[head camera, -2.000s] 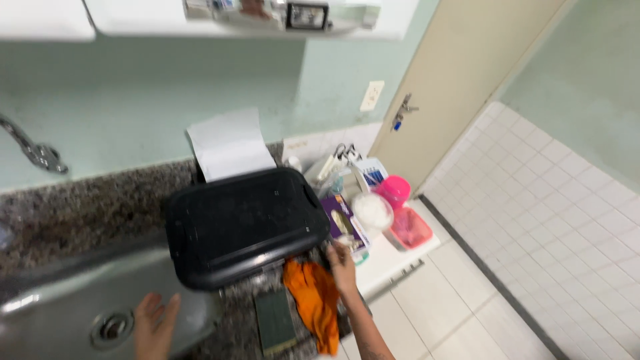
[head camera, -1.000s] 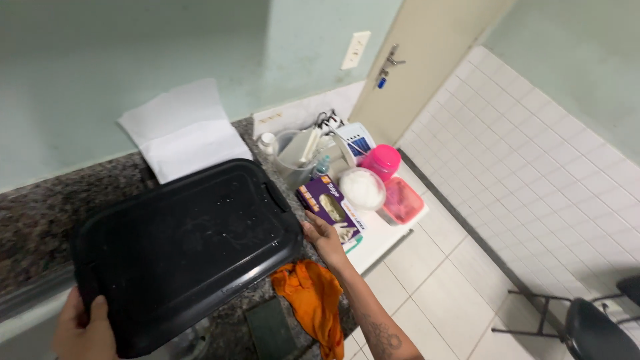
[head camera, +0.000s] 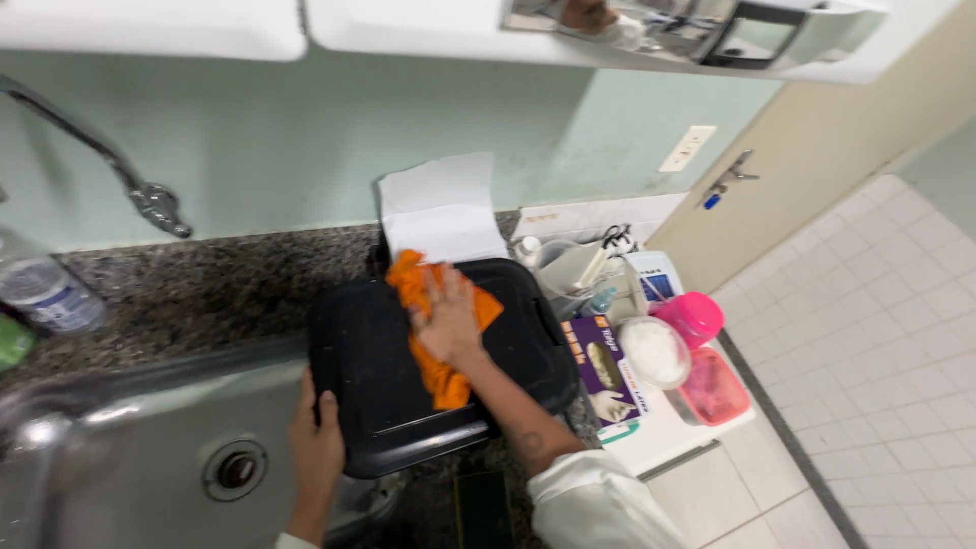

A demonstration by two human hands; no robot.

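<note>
A black plastic lid or shallow tray (head camera: 374, 358) lies partly over the steel sink and partly on the granite counter. My right hand (head camera: 450, 316) presses an orange cloth (head camera: 446, 385) flat against its upper surface, fingers spread toward the wall. My left hand (head camera: 319, 431) grips the near left edge, thumb on top; its other fingers are largely hidden. Behind the lid, white paper sheets (head camera: 442, 206) lean at the wall.
The steel sink (head camera: 137, 457) with its drain is at left, under a wall faucet (head camera: 156, 206). A plastic bottle (head camera: 49, 293) stands at far left. To the right are a glove box (head camera: 602, 370), a tub of white material (head camera: 654, 352) and a pink container (head camera: 715, 385). A white cabinet (head camera: 396, 27) hangs above.
The orange cloth, earlier on the counter near the lid's right front corner, is now on the lid under my right hand. My right hand has left the lid's right edge.
</note>
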